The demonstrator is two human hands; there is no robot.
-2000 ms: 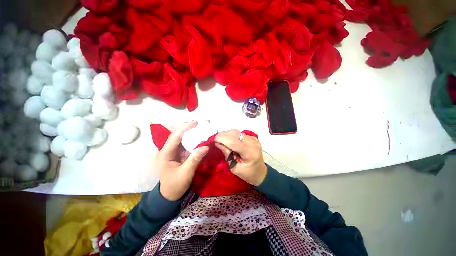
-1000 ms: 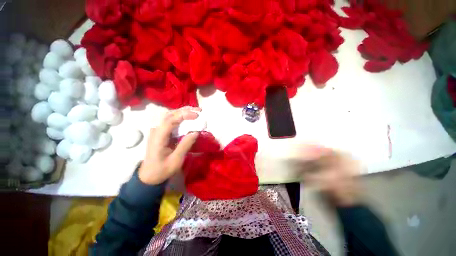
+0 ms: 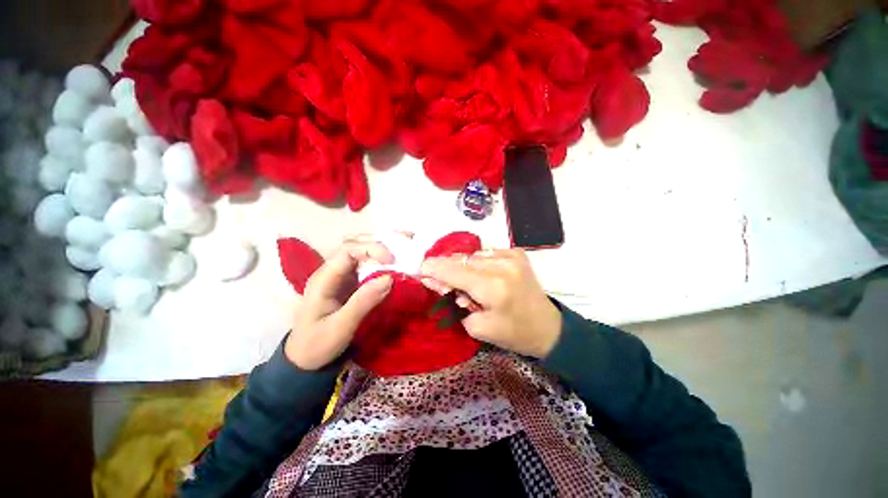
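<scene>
A red plush piece (image 3: 414, 340) lies at the table's front edge, over the apron, with lobes sticking out behind my hands. My left hand (image 3: 336, 302) pinches its upper edge together with a white pompom (image 3: 400, 255), which shows between my hands, partly hidden by the fingers. My right hand (image 3: 501, 297) has its fingertips at the same edge, close beside my left fingertips. A small dark tool (image 3: 447, 311) is tucked in my right palm. A needle cannot be made out. A faint thread line shows right of my right hand.
A big heap of red plush pieces (image 3: 389, 78) covers the far side. White pompoms (image 3: 131, 251) cluster at left, with one loose (image 3: 238, 261). A phone (image 3: 533, 197) and a small metallic object (image 3: 475, 200) lie behind my hands. A yellow bag (image 3: 161, 438) is below the table.
My right hand, blurred and out to the right one second ago, is back at the red piece beside my left hand. The view has shifted slightly.
</scene>
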